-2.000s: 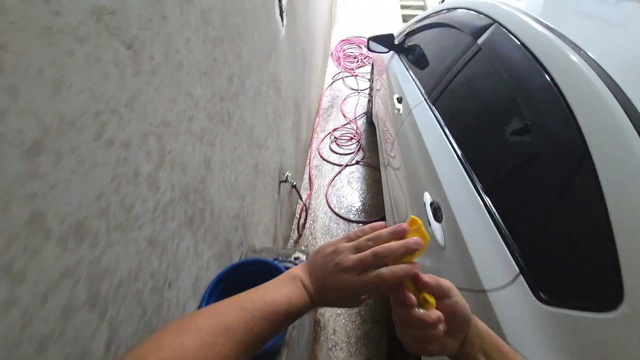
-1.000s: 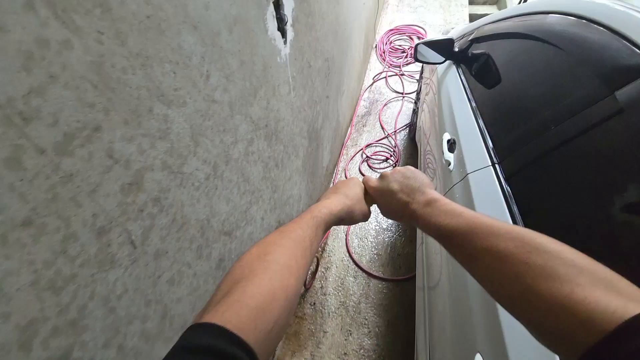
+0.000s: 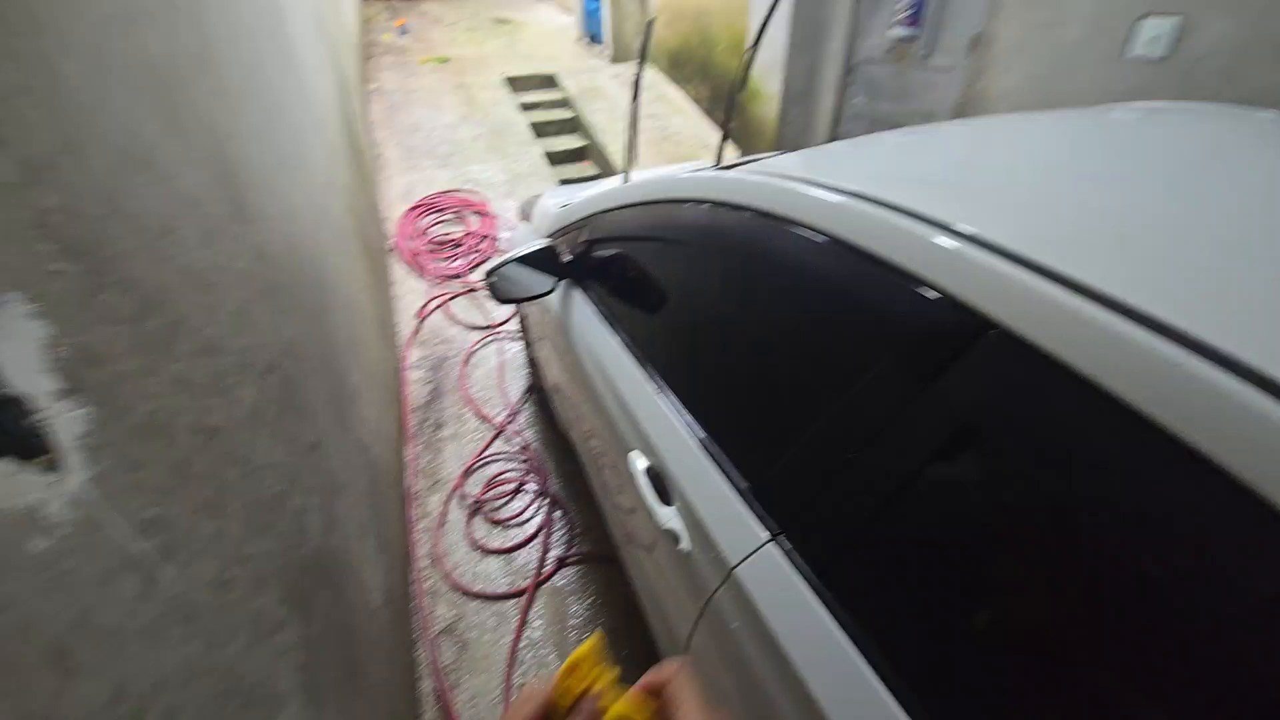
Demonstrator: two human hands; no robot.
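Observation:
A yellow cloth, blurred, shows at the bottom edge of the view, between my two hands. My left hand is at its left side and my right hand at its right; both are shut on it, with only the fingers in view. Close on the right stands a white car, its front door handle above and beyond my hands. The dark side window and the side mirror lie farther up.
A concrete wall runs along the left. On the wet floor between wall and car lie loops of pink hose, with a larger coil beyond. A slotted drain and two thin upright rods, one an antenna-like rod, are farther ahead.
My hands have gone from mid-view to the bottom edge. The yellow cloth, seen two seconds ago, shows again between them. The view has tilted up, bringing in the car roof and the drain.

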